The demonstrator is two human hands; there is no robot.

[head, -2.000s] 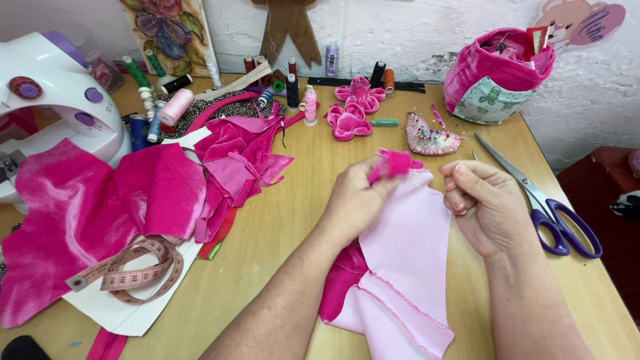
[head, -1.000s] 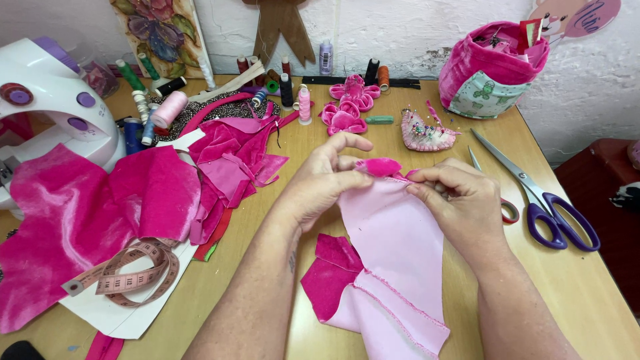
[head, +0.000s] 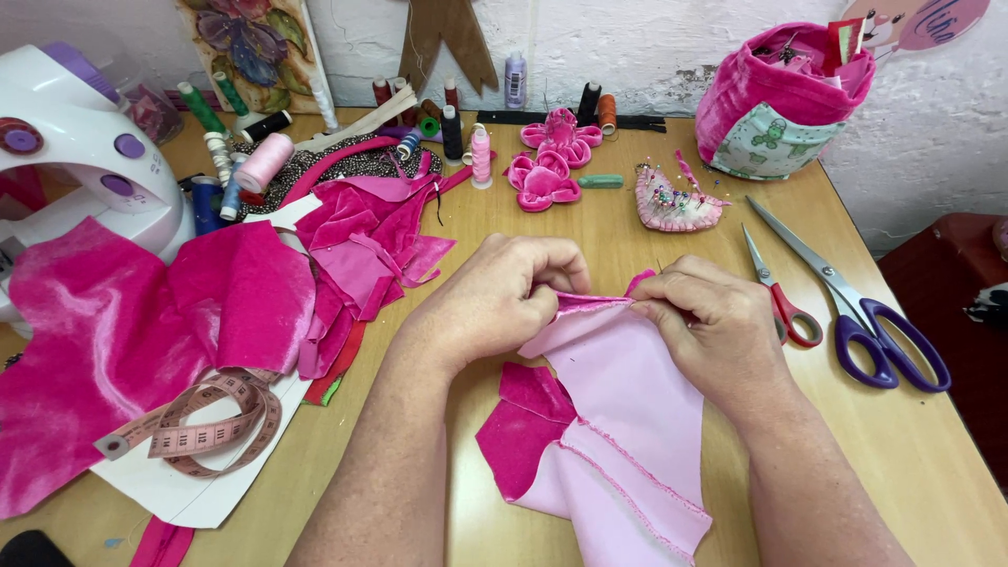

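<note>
A pink velvet fabric piece [head: 630, 378], its pale backing mostly facing up, hangs from both hands onto the wooden table. My left hand [head: 504, 295] pinches the folded upper edge between thumb and fingers. My right hand [head: 701, 315] grips the same edge a little to the right, where a thin pin or needle tip shows above the fingers. Stitched seams run across the lower part of the cloth, and a darker velvet flap [head: 524, 433] lies at its left. Beyond the hands are velvet flowers [head: 543, 181] and a pincushion [head: 677, 201] full of pins.
Purple-handled scissors [head: 854, 315] and small red-handled scissors [head: 776, 295] lie at right. On the left are a sewing machine [head: 87, 150], velvet sheets [head: 150, 331], a tape measure [head: 213, 425] and fabric scraps [head: 362, 244]. Thread spools [head: 451, 134] and a fabric basket [head: 780, 102] stand behind.
Two seconds ago my right hand was raised apart from the cloth; now it grips the upper edge. My left hand has shifted along that edge since then.
</note>
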